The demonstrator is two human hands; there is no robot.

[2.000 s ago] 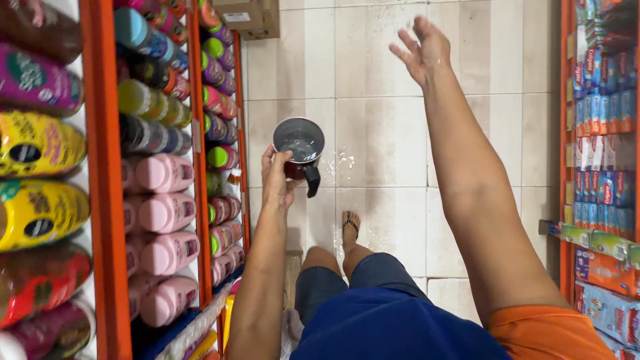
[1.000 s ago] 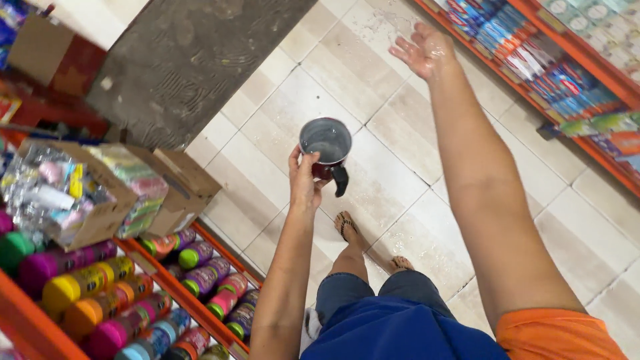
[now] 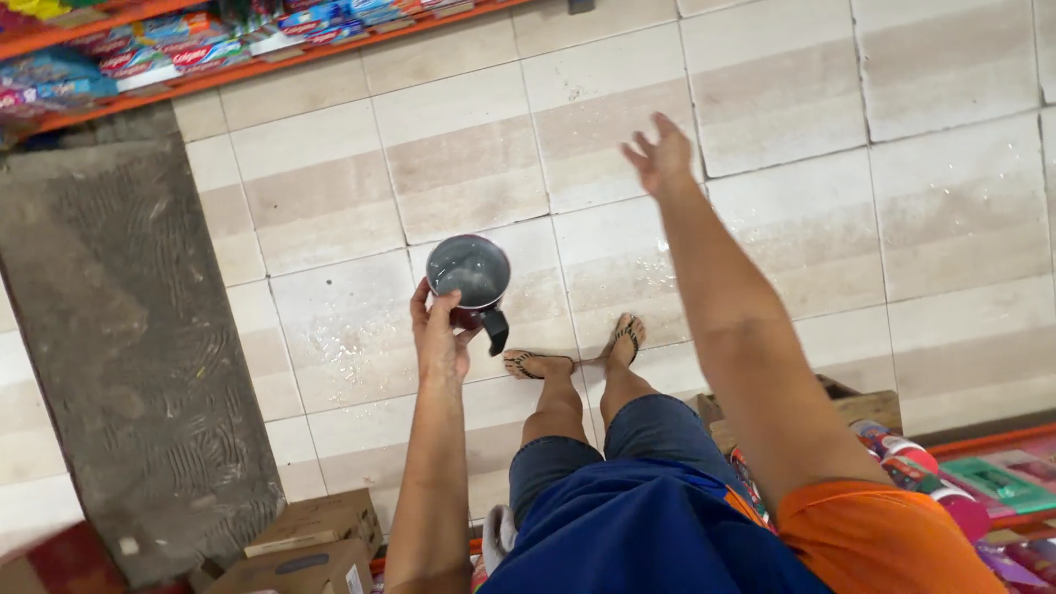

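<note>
My left hand (image 3: 443, 334) grips a dark red metal mug (image 3: 469, 272) by its side, below the rim. The mug has a grey inside with clear liquid in it, and its black handle points down toward my feet. My right hand (image 3: 662, 157) is stretched out to the right above the floor, fingers apart and somewhat blurred, holding nothing. Wet drops and splashes glisten on the floor tiles (image 3: 338, 355) around the mug and below my right arm.
An orange-edged shelf (image 3: 272, 62) with toothpaste boxes runs along the top left. Bare, untiled ground (image 3: 132, 330) lies at the left. Cardboard boxes (image 3: 318, 524) stand at the lower left. A wooden crate (image 3: 866, 408) and shelved bottles (image 3: 932, 478) are at the lower right. My sandalled feet stand on tiles.
The view has turned strongly, with the toothpaste shelf now at the top left. My left hand still holds the mug; my right hand remains outstretched, its fingers apart.
</note>
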